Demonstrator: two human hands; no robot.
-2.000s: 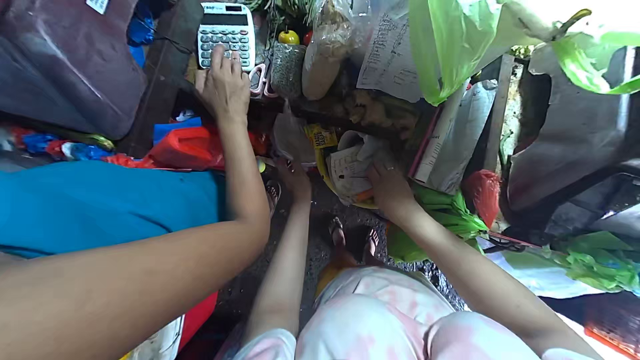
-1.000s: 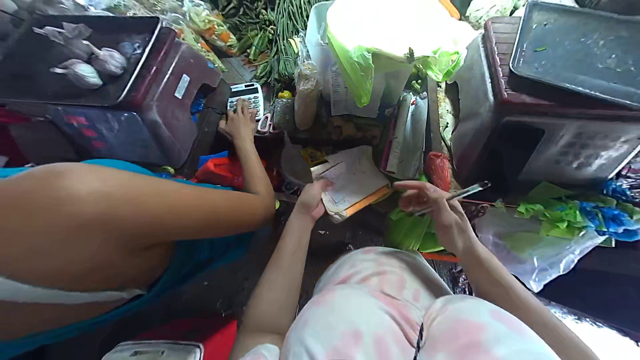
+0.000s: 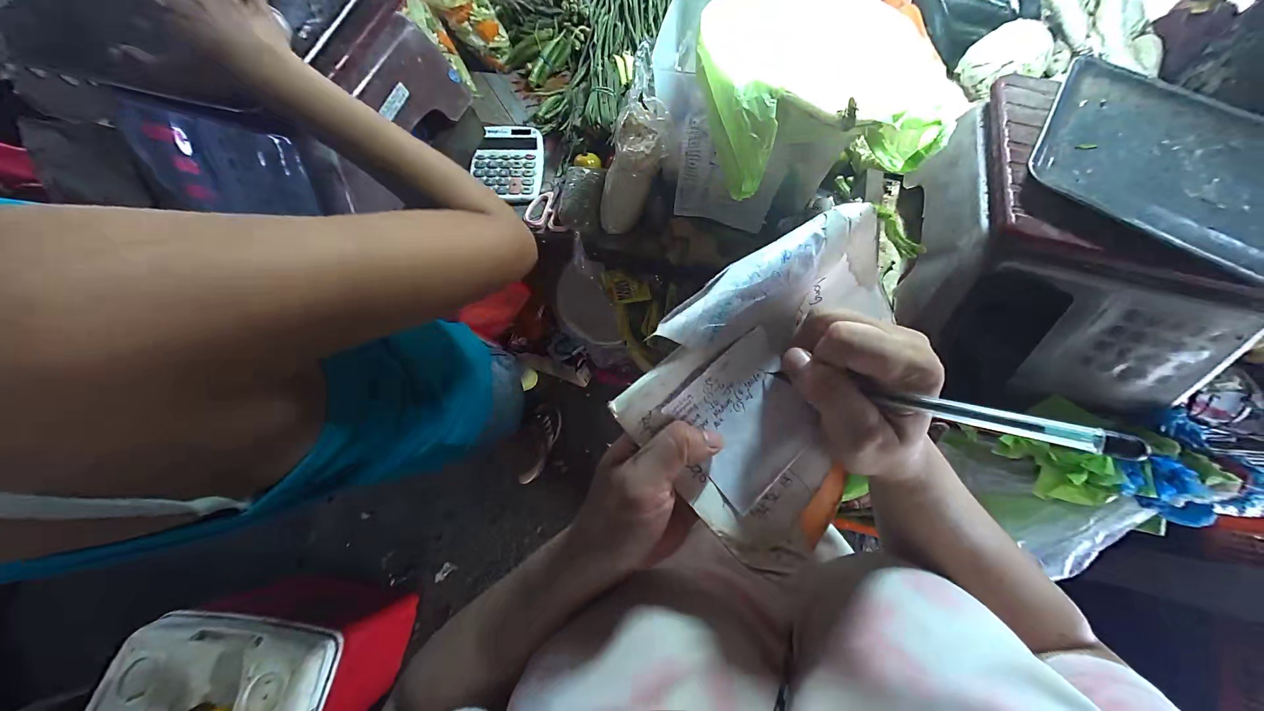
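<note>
My left hand (image 3: 647,489) grips the lower left edge of a worn paper notebook (image 3: 790,494), its thumb on top of the page. Handwriting covers its loose sheets, and one upper page (image 3: 770,272) is lifted and curled. My right hand (image 3: 869,390) is closed around a clear ballpoint pen (image 3: 1017,423), whose dark-capped end points right. The knuckles of that hand lie over the notebook's right side. The pen's writing tip is hidden or too small to make out.
Another person's arm (image 3: 247,267) reaches across the left. A calculator (image 3: 508,163) and scissors (image 3: 541,211) lie ahead near green beans (image 3: 617,59). Plastic crates (image 3: 1106,326) and a dark tray (image 3: 1165,158) stand right. A red cooler box (image 3: 375,632) is at lower left.
The notebook, earlier low between my hands, is now held up with a page lifted. My right hand has come onto it with the pen. The other person's hand has left the calculator for the upper left.
</note>
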